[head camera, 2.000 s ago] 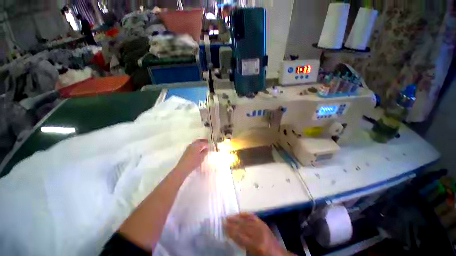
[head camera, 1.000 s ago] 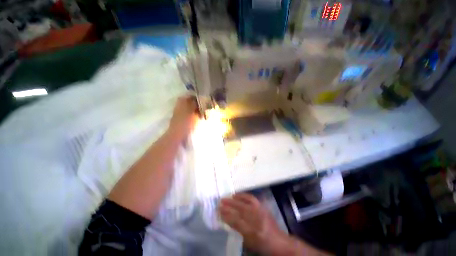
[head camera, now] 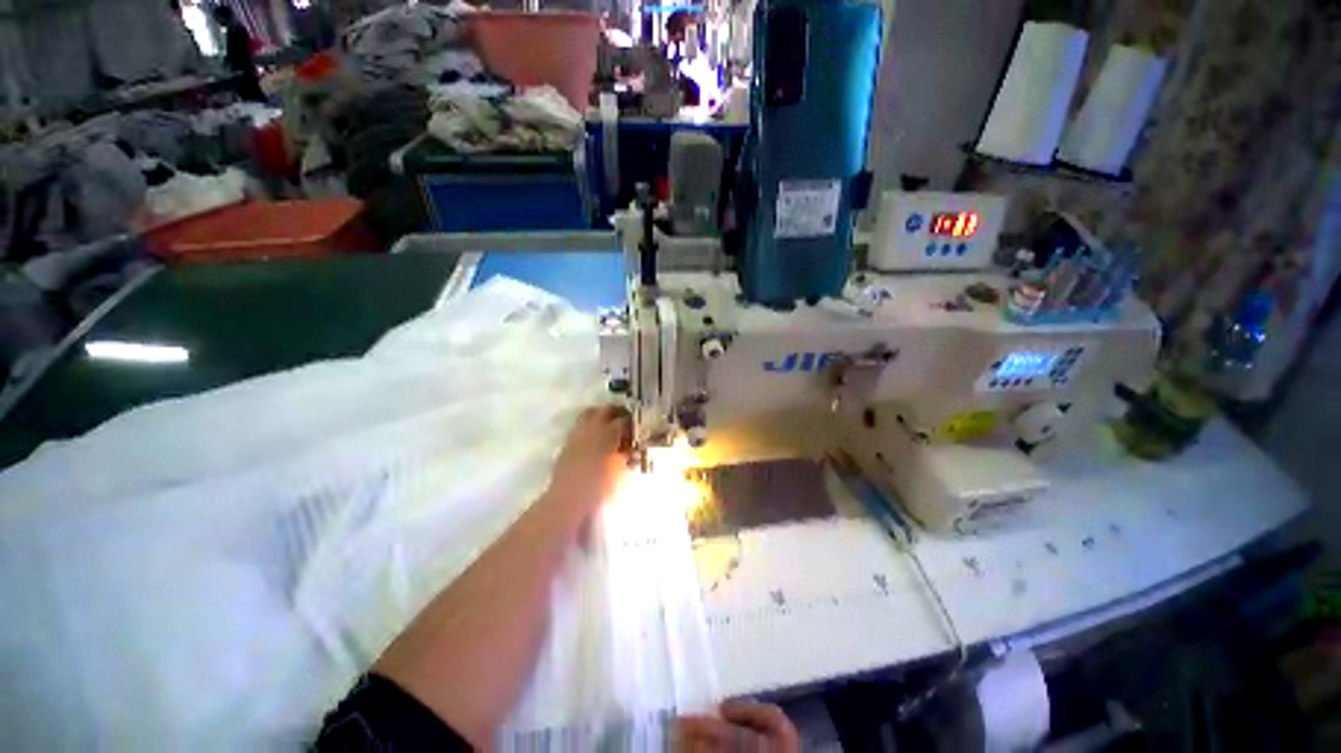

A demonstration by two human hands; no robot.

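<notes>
The large white fabric (head camera: pixel 397 456) covers the left of the table and runs under the lamp-lit presser foot (head camera: pixel 647 459) of the cream sewing machine (head camera: pixel 765 368). My left hand (head camera: pixel 596 441) lies on the fabric just left of the presser foot; its fingertips are partly hidden by the machine head and glare. My right hand (head camera: pixel 735 727) is at the bottom edge, partly cut off, at the fabric's right border; its grip is not clear. The narrow fabric strip (head camera: pixel 662 618) runs between the needle area and my right hand.
A dark plate (head camera: pixel 765 493) and thin bluish sticks (head camera: pixel 875 500) lie right of the needle. A blue upright unit (head camera: pixel 806 162), control box (head camera: pixel 941 233) and thread cones (head camera: pixel 1032 91) stand behind. A white roll (head camera: pixel 1015 703) hangs below the table edge. A bottle (head camera: pixel 1169 412) stands far right.
The head view swung down and back up. My right hand is now lower, at the picture's bottom edge. My left hand remains beside the presser foot.
</notes>
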